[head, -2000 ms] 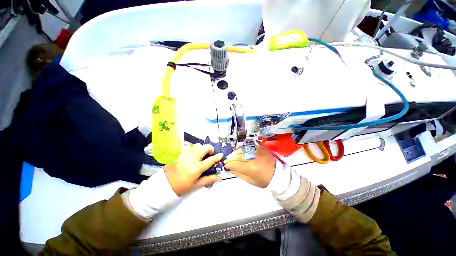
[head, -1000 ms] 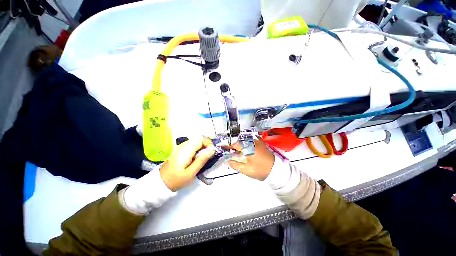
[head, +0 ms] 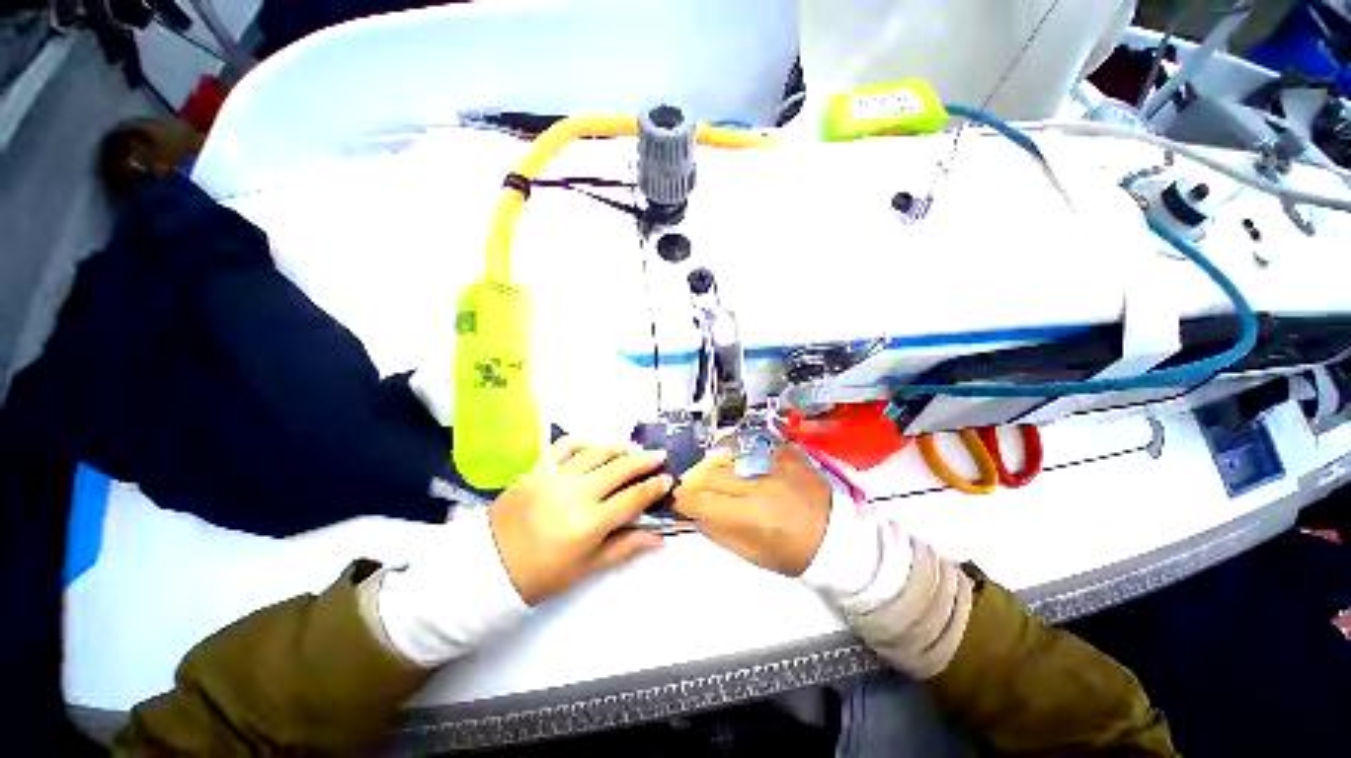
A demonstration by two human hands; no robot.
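Note:
A small dark navy piece [head: 676, 444] lies under the presser foot and needle [head: 726, 403] of the white sewing machine [head: 948, 252]. My left hand [head: 581, 518] lies flat at its left, fingertips on the dark cloth. My right hand [head: 759, 507] is close beside it on the right, fingers bent at the cloth's front edge, partly behind the metal parts. Both hands hold the piece down; its far edges are hidden. A large navy garment heap [head: 252, 370] lies on the left of the table and reaches towards my left hand.
A yellow-green lamp [head: 496, 388] hangs just above my left hand. Right of the needle lie a red cloth [head: 852, 433], scissors with orange and red handles [head: 963, 459] and a thin pink stick [head: 833, 474]. The table's front edge has a printed scale [head: 637, 684].
A second ago both hands pinched the piece with fingers raised at the needle; now my left hand lies flatter on it and the dark cloth shows between the hands. The whole view has shifted slightly.

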